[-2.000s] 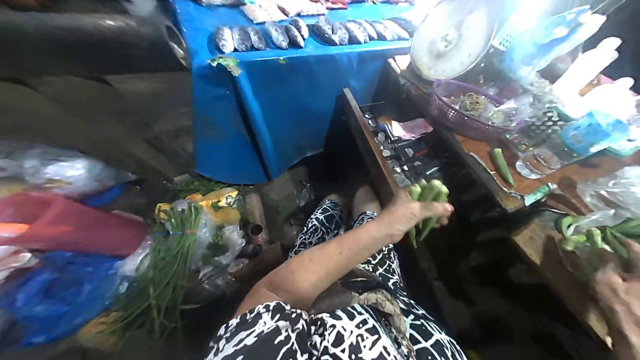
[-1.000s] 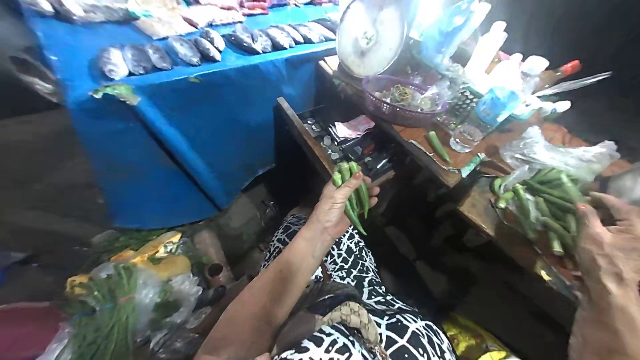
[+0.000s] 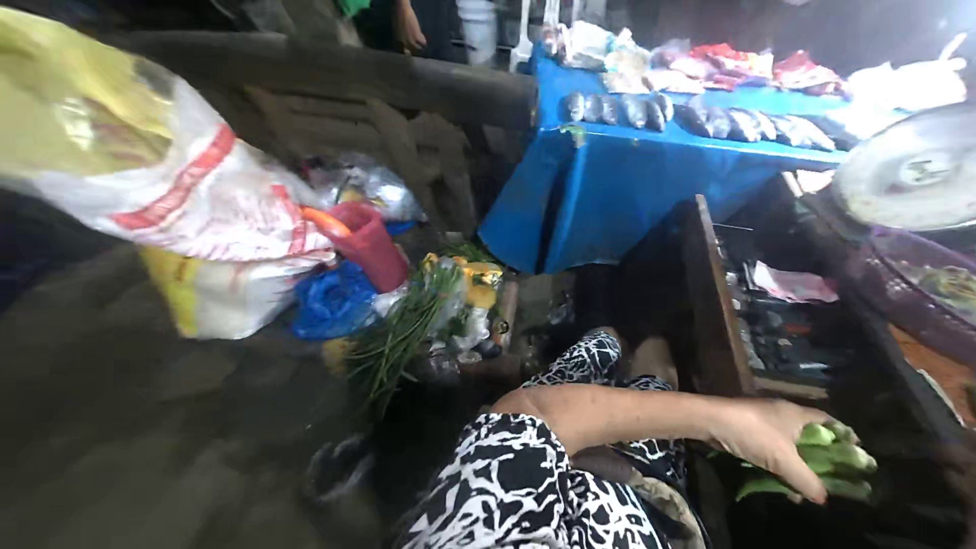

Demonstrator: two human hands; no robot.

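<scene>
My left hand [image 3: 770, 438] is closed around several green okra pods [image 3: 835, 457], at the lower right beside the wooden drawer [image 3: 724, 305]. Their stem ends point to the right. A pink and white paper [image 3: 793, 282] and some coins lie inside the drawer. My right hand is outside the view. Beyond the drawer at the right edge stand a round dial scale [image 3: 919, 169] and a purple basket [image 3: 915, 282] holding small items.
A blue-covered table [image 3: 610, 191] bears several fish [image 3: 633, 110] and bagged goods. At left are a large white and yellow sack [image 3: 191, 168], a red plastic container [image 3: 371, 248], a blue bag [image 3: 335, 301] and long green vegetables [image 3: 404, 328]. Another person's hand [image 3: 410, 30] shows at the top.
The view has swung left, so my right hand, seen earlier over the pile of green pods at right, is out of view. My left hand still holds its bunch.
</scene>
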